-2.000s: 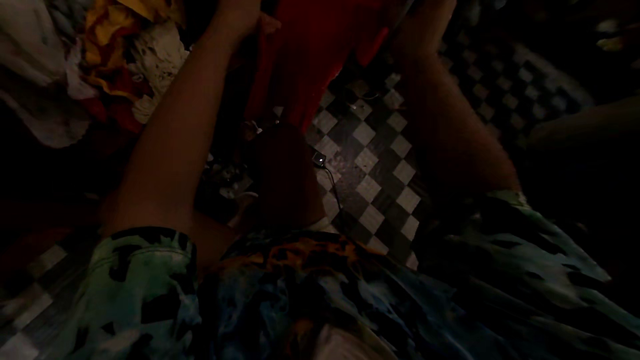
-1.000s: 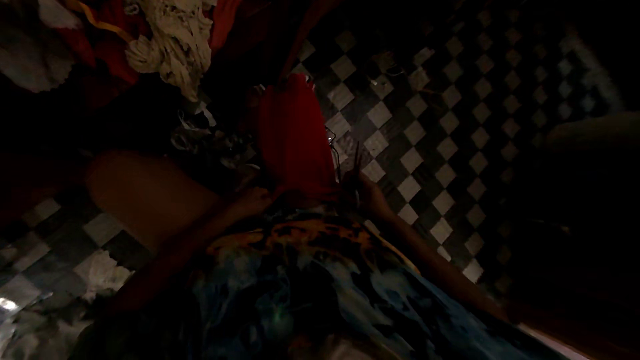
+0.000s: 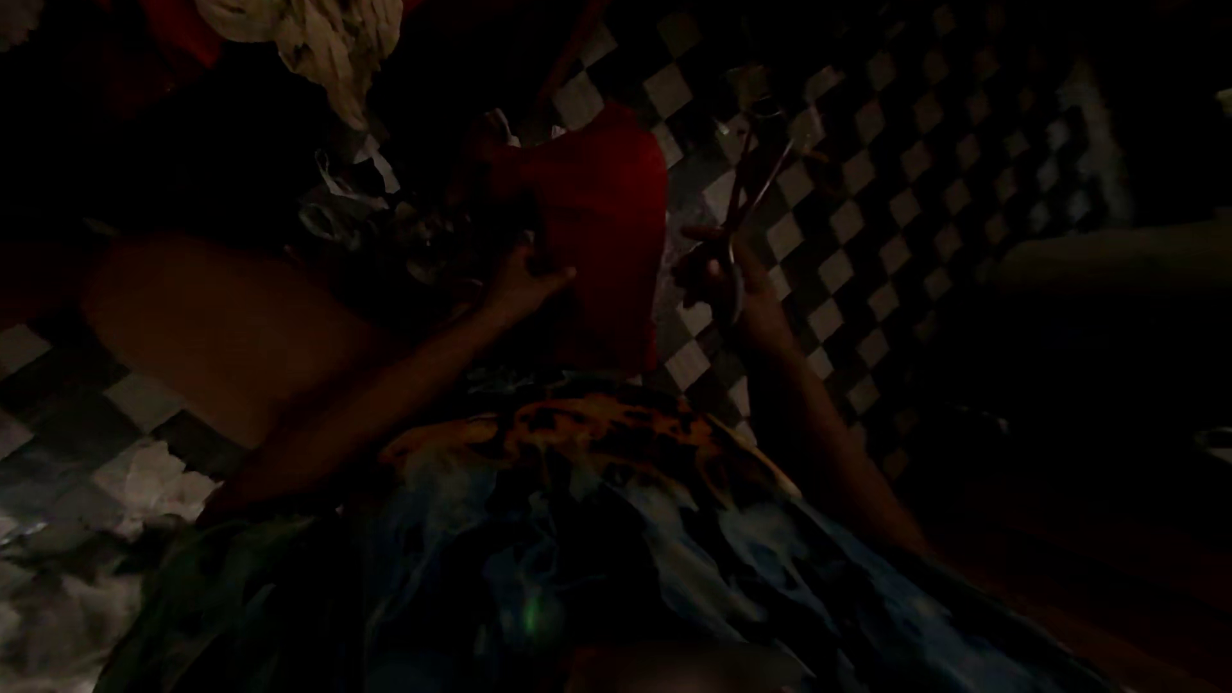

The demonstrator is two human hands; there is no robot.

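Note:
The view is very dark. A piece of red cloth (image 3: 611,221) lies before me, above my patterned garment (image 3: 616,520). My left hand (image 3: 527,289) is at the cloth's left side, its thumb and fingers against it; whether it pinches the fabric I cannot tell. To the right of the cloth, my right hand (image 3: 727,279) holds a pair of scissors (image 3: 756,188) by the handles, the blades parted and pointing up and away from me, apart from the cloth.
A checkered floor (image 3: 833,221) spreads beneath. Cream cloth (image 3: 337,48) and dark red cloth (image 3: 183,34) lie at the upper left, crumpled scraps (image 3: 342,212) left of my left hand. Pale crumpled material (image 3: 67,616) is at the lower left. A long pale-edged object (image 3: 1107,255) stands at the right.
Both hands were far forward on the red cloth two seconds ago, then close to my body. Now the left has moved forward along the cloth, and the right with the scissors is out to its right.

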